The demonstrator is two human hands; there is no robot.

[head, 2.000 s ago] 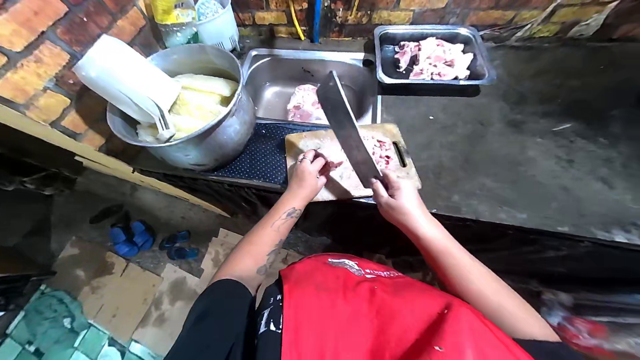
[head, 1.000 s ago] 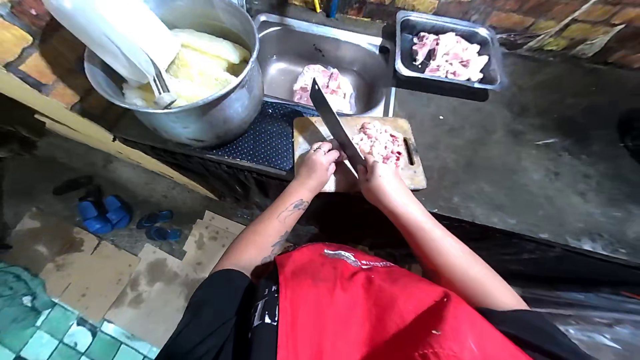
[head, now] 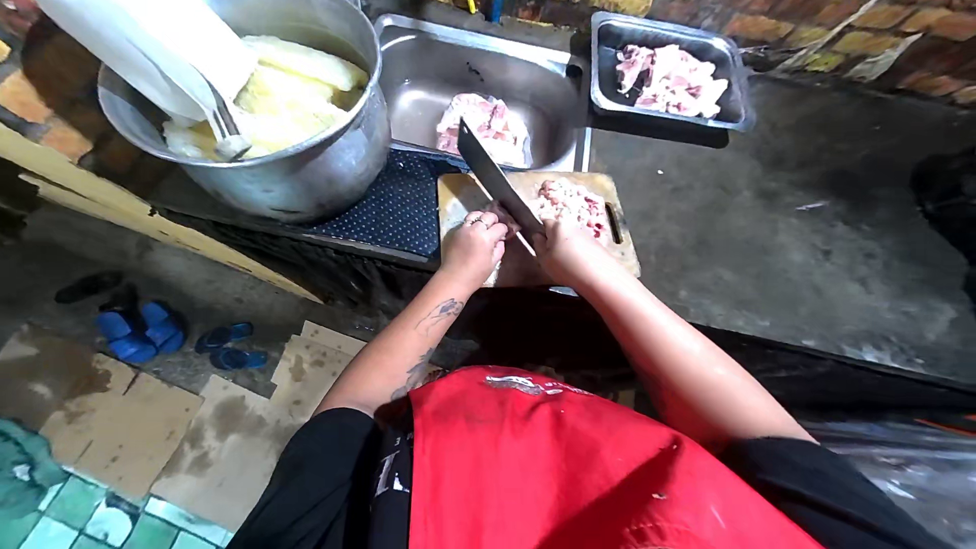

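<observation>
My right hand (head: 564,248) grips the handle of a large knife (head: 496,177), whose broad blade slants up and left over a worn cutting board (head: 455,200). My left hand (head: 476,242), with a ring on one finger, holds a piece of raw meat (head: 503,219) on the board, against or close beside the blade. Chopped meat (head: 572,204) lies in a pile on the board's right half, by its handle slot. Beyond the board, more raw meat (head: 484,126) rests in a steel sink (head: 412,91).
A big metal pot (head: 305,179) at left holds pale yellow chunks, a white plastic container (head: 164,53) and metal tongs (head: 229,137). It stands by a dotted dark mat (head: 389,206). A metal tray (head: 732,76) of raw meat sits on the dark counter (head: 762,229) behind the sink's right side.
The knife blade was raised more steeply over the board two seconds ago; it is now lower, and my right hand is closer to my left. The view has shifted.
</observation>
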